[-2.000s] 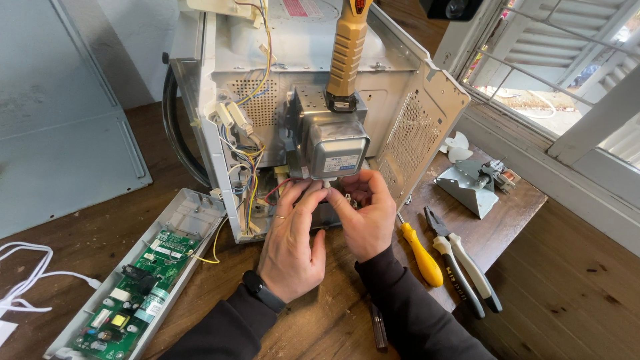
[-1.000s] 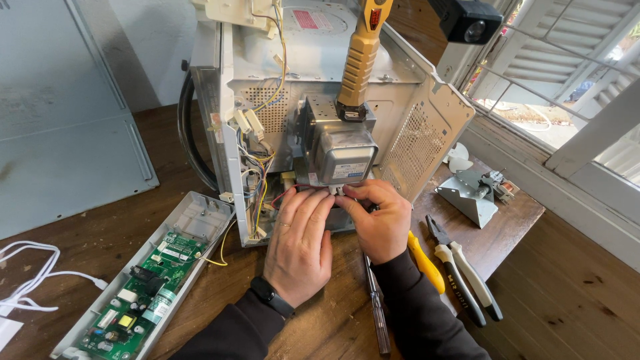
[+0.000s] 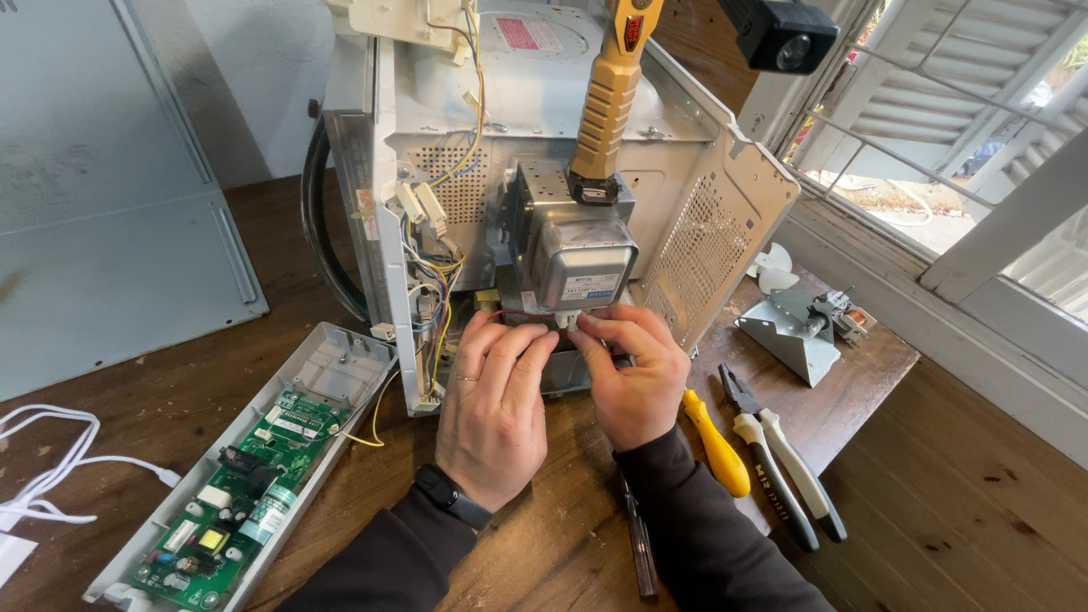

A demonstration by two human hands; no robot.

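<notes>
Both hands are at a small white connector [image 3: 567, 320] under the magnetron [image 3: 586, 263] of an opened microwave oven [image 3: 552, 110]. My right hand [image 3: 637, 374] pinches at the connector's right side with thumb and forefinger. My left hand [image 3: 497, 399] is at its left, fingers bent beside a red wire [image 3: 518, 314]; whether its fingertips grip the wire or the connector cannot be told. Behind the hands, the dark transformer area is partly hidden. A tan work light [image 3: 605, 110] stands upright against the magnetron's top.
Left lies a control panel with a green circuit board [image 3: 255, 493], joined by a yellow wire [image 3: 376, 416]. Right are a yellow-handled screwdriver [image 3: 718, 446], combination pliers [image 3: 778, 450] and a fan motor bracket [image 3: 799, 331]. A dark-handled tool [image 3: 639, 544] lies beside my right sleeve.
Both hands have stayed at the connector, with the fingers shifting slightly; my left hand's fingers lie flatter than two seconds ago. The view has shifted somewhat.
</notes>
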